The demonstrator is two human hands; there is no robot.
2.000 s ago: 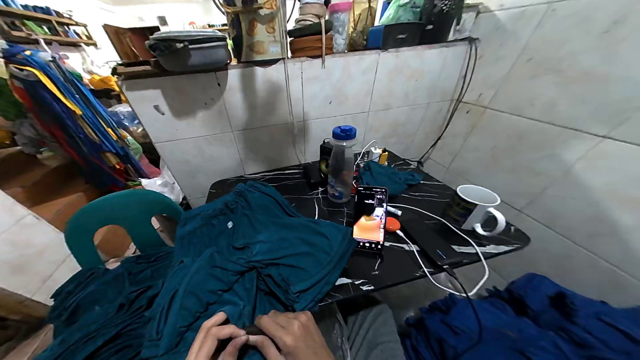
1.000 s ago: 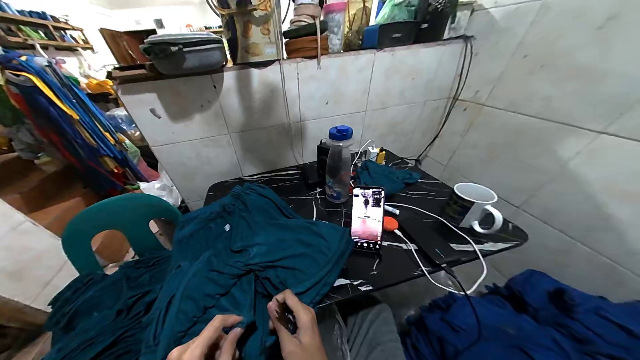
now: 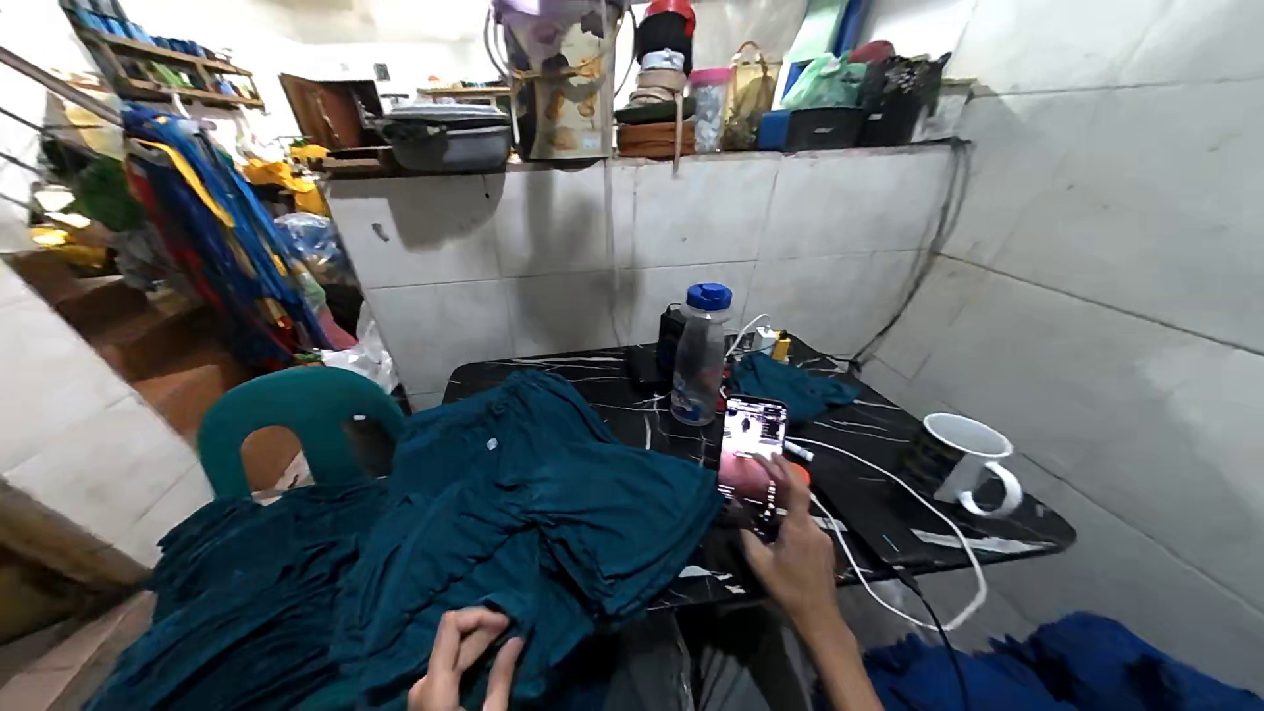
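Note:
Teal shorts (image 3: 553, 494) lie spread over the near left of a black marbled table (image 3: 869, 415) and hang toward my lap. My left hand (image 3: 464, 657) pinches their near edge between thumb and fingers. A lit smartphone (image 3: 752, 444) leans upright on the table, and a finger of my right hand (image 3: 795, 548) is at its screen; that hand holds nothing. Behind the phone stands a clear bottle with a blue lid (image 3: 699, 365). More dark teal fabric (image 3: 247, 583) is heaped at the left.
To the right stand a white-handled mug (image 3: 958, 459) and a looping white cable (image 3: 928, 494). A small teal cloth (image 3: 790, 385) lies behind the phone. A green plastic chair (image 3: 296, 415) is at the left, and blue fabric (image 3: 1086, 662) lies at lower right. Tiled walls enclose the table's back and right.
My right hand has left the teal shorts and moved up and right to the phone's screen. The picture on the phone has changed. My left hand remains at the shorts' near edge.

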